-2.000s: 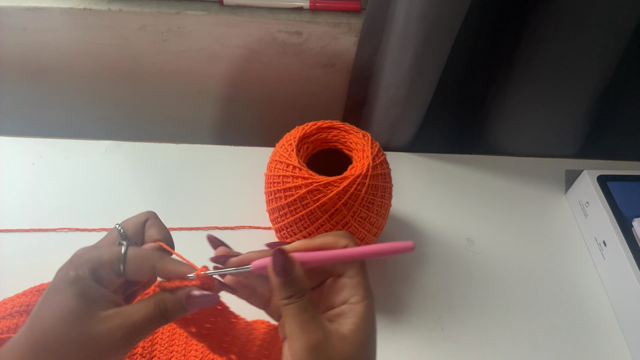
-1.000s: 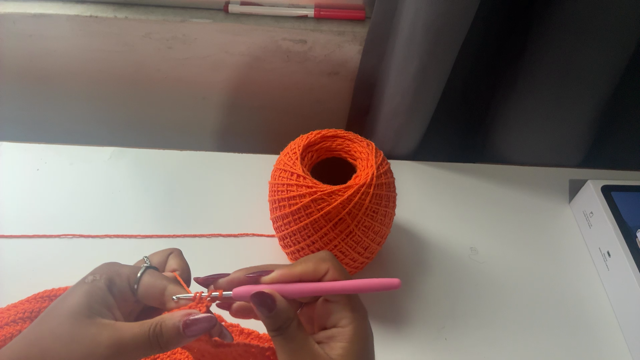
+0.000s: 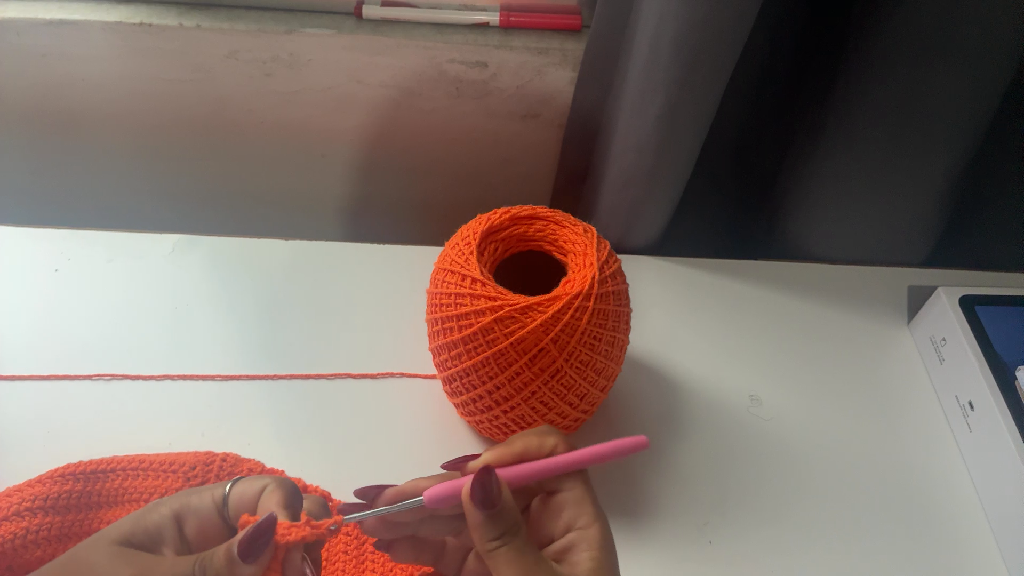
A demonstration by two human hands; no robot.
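Observation:
My left hand (image 3: 216, 524) pinches the top edge of an orange crocheted fabric (image 3: 152, 484) between thumb and fingers, at the lower left. My right hand (image 3: 520, 512) grips the pink handle of a crochet hook (image 3: 536, 472) between thumb and forefinger. The hook's metal shaft points left, and its tip is in the stitches at the fabric's edge, close to my left fingertips. Behind my right hand stands a large ball of orange yarn (image 3: 528, 360) with a hollow centre. A strand of yarn (image 3: 216, 376) runs from it to the left edge of the view.
A white box (image 3: 960, 416) with a dark picture on its top lies on the white table (image 3: 768, 352) at the right. Beyond the table are a wall and a dark grey curtain (image 3: 664, 104). A white and red marker (image 3: 472, 16) rests on a ledge at the top.
The hook's pink handle, level a second ago, now tilts up to the right. Loops seen on the metal shaft then no longer show along it; the tip is now at the fabric edge.

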